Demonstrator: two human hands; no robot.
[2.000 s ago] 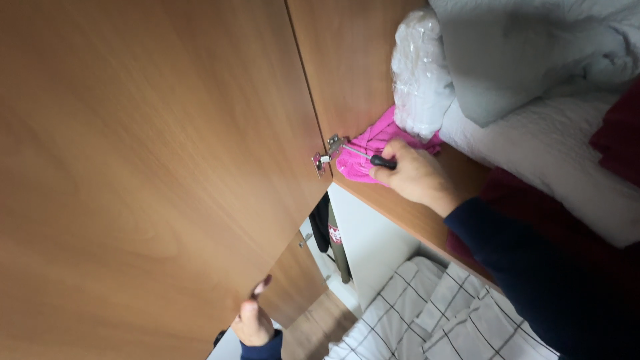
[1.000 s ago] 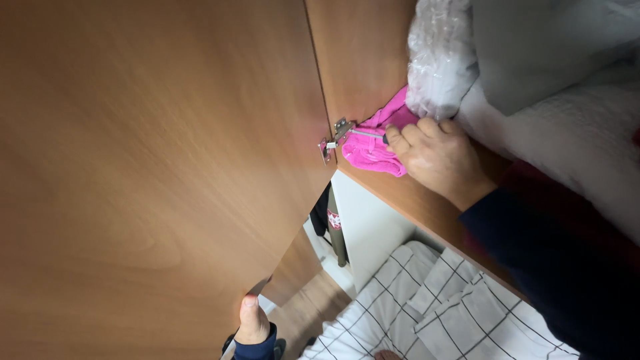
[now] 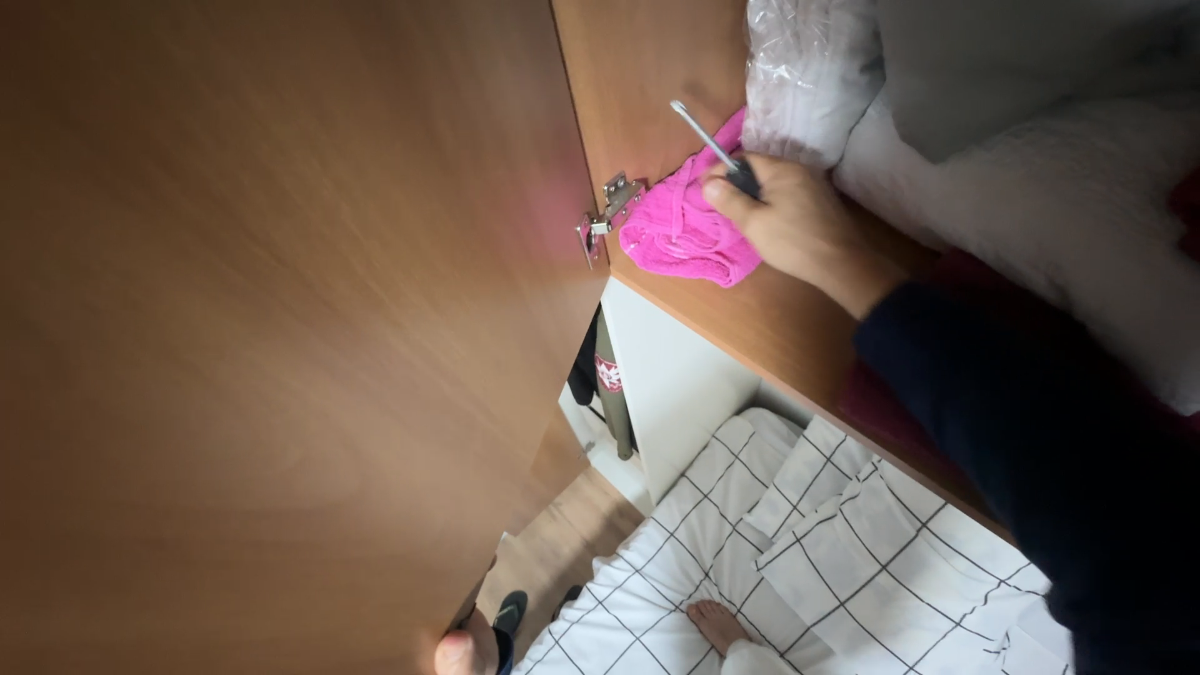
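Observation:
In my right hand (image 3: 787, 211) is a screwdriver (image 3: 708, 136) with a dark handle, its metal shaft pointing up and left, the tip clear of the hinge. A metal cabinet hinge (image 3: 607, 214) joins the wooden door (image 3: 309, 309) to the cabinet's side panel (image 3: 647, 66). Just right of the hinge, under my right hand, lies a bunched pink cloth (image 3: 689, 225) on the wooden shelf (image 3: 797, 323). My left hand (image 3: 467, 652) grips the door's edge at the bottom of the view; its fingers are mostly hidden.
White bedding in clear plastic (image 3: 811, 80) and a grey cushion-like item (image 3: 994, 75) fill the upper right. Below are a bed with a checked cover (image 3: 816, 553), a bare foot (image 3: 717, 626) on it, and wooden flooring (image 3: 562, 525) with a dark slipper (image 3: 510, 611).
The screwdriver, whose tip was at the hinge earlier, is now away from it, tilted upward in my right hand. My left hand still holds the door's edge.

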